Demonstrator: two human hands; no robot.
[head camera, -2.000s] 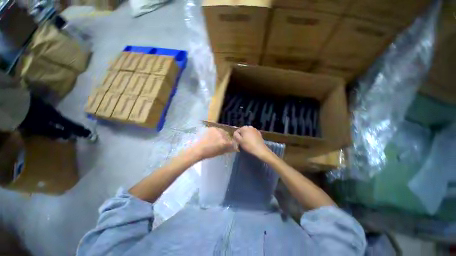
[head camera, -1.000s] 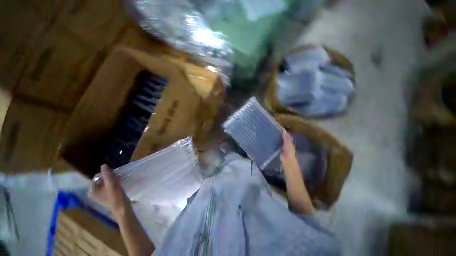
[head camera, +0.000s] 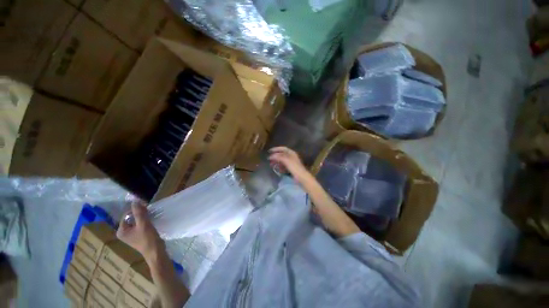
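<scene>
My left hand (head camera: 139, 227) is closed on the far end of whitish ribbed air-column bags (head camera: 201, 204), which stretch toward my body. My right hand (head camera: 288, 161) is in front of my chest, fingers slightly bent and apart, holding nothing. The open carton of panels (head camera: 218, 135) stands tilted in view ahead of my left hand, with rows of dark panel edges inside. A receiving carton (head camera: 423, 201) near my right forearm holds grey-dark bagged panels (head camera: 376, 195).
Another receiving carton (head camera: 338, 114) behind it is heaped with grey ribbed packs. A green bundle (head camera: 307, 45) and crumpled stretch wrap (head camera: 241, 30) lie beyond. Stacked sealed cartons (head camera: 72, 66) stand at upper left. A blue pallet (head camera: 77, 231) with small cartons (head camera: 96, 264) is at lower left.
The view has swung toward the receiving cartons. The bagged panel held in my right hand a second ago is gone from it, and that hand has come back toward my chest. My left hand keeps the bags.
</scene>
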